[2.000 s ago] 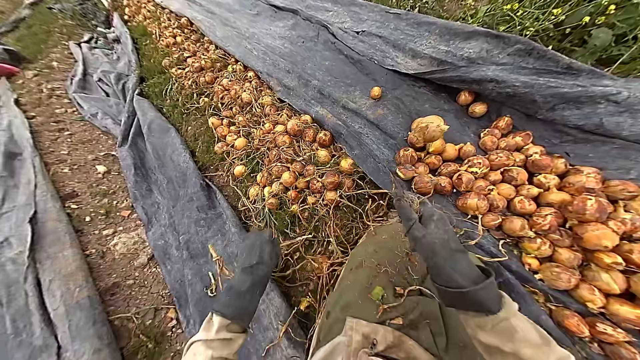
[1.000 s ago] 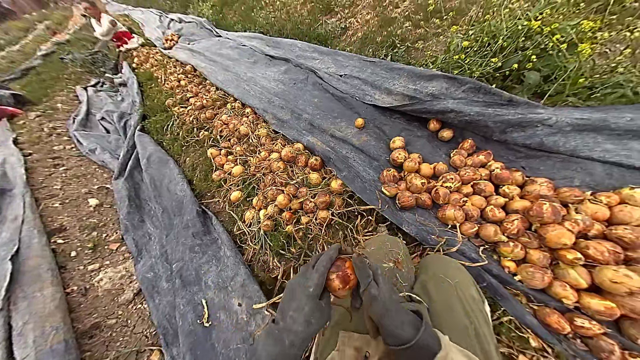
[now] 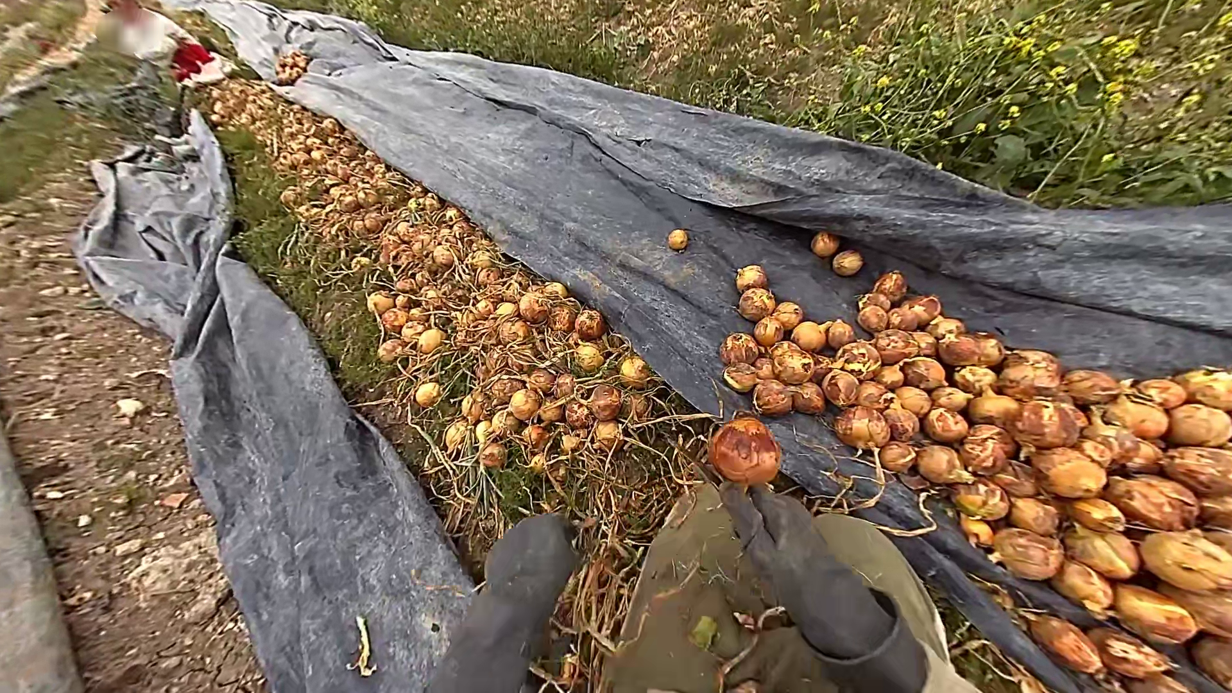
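My right hand (image 3: pixel 808 568), in a dark glove, is low at centre right above my lap. At its fingertips is a reddish-brown onion bulb (image 3: pixel 745 449), close to the edge of the grey sheet; whether the fingers still grip it cannot be told. My left hand (image 3: pixel 525 577), gloved too, is by my knee over dry stalks, and no object shows in it. A long row of onions with roots and dry tops (image 3: pixel 520 385) lies on the ground ahead. A heap of cleaned onions (image 3: pixel 1020 443) rests on the grey fabric sheet (image 3: pixel 597 231) at the right.
Another crumpled grey sheet (image 3: pixel 289 452) runs along the left of the row, beside bare stony soil (image 3: pixel 115 500). Flowering weeds (image 3: pixel 1039 106) border the sheet at upper right. A person (image 3: pixel 159 43) is at the far upper left, near a small onion pile (image 3: pixel 292 66).
One second ago both hands were together around an onion over my lap. Now they are apart, and an onion is at my right fingertips near the sheet.
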